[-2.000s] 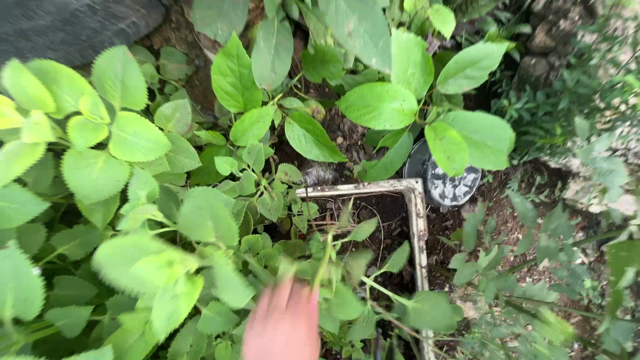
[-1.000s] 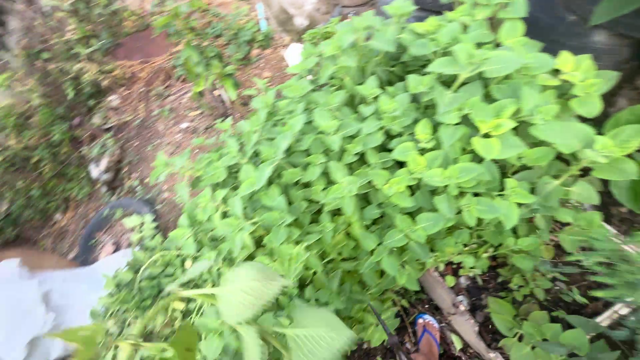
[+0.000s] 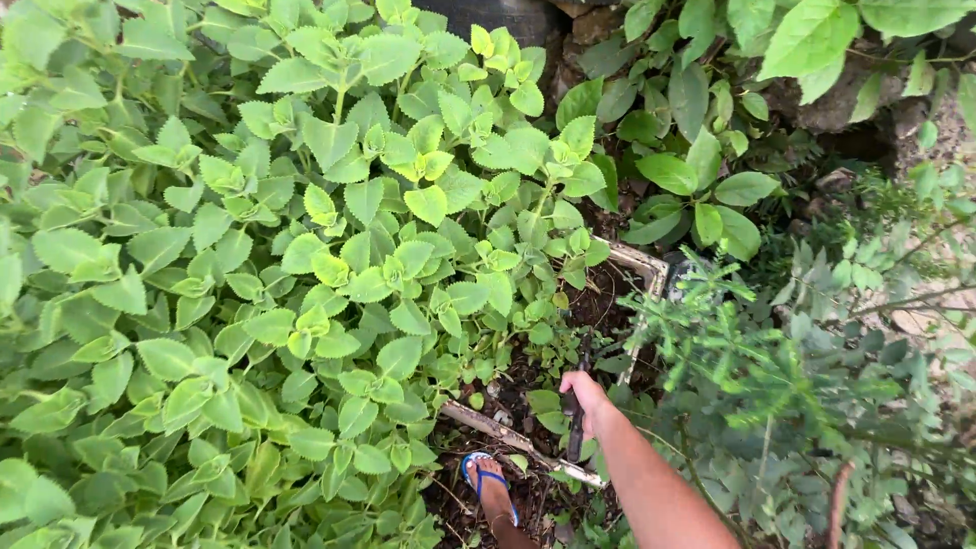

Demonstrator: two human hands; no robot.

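Observation:
My right hand [image 3: 587, 400], reaching in from the lower right, is closed around the dark handle of a hand tool [image 3: 576, 427]. The tool's far end points up toward the soil inside a weathered pale frame [image 3: 644, 263] and is partly lost among leaves, so its kind cannot be told. Left of the hand grows a dense mass of green plants with serrated leaves [image 3: 366, 286]. A foot in a blue flip-flop [image 3: 488, 480] stands on the dark soil below the hand. My left hand is out of view.
A pale worn bar [image 3: 518, 438] lies slantwise between foot and hand. Feathery green foliage [image 3: 732, 343] crowds the right side. Broad-leaved plants [image 3: 698, 183] grow beside rocks [image 3: 823, 103] at the upper right. A dark rounded object [image 3: 496, 19] lies at the top.
The view has swung widely. A hand was among leaves by the frame two seconds ago, and none showed one second ago; now my right hand is seen gripping the dark tool.

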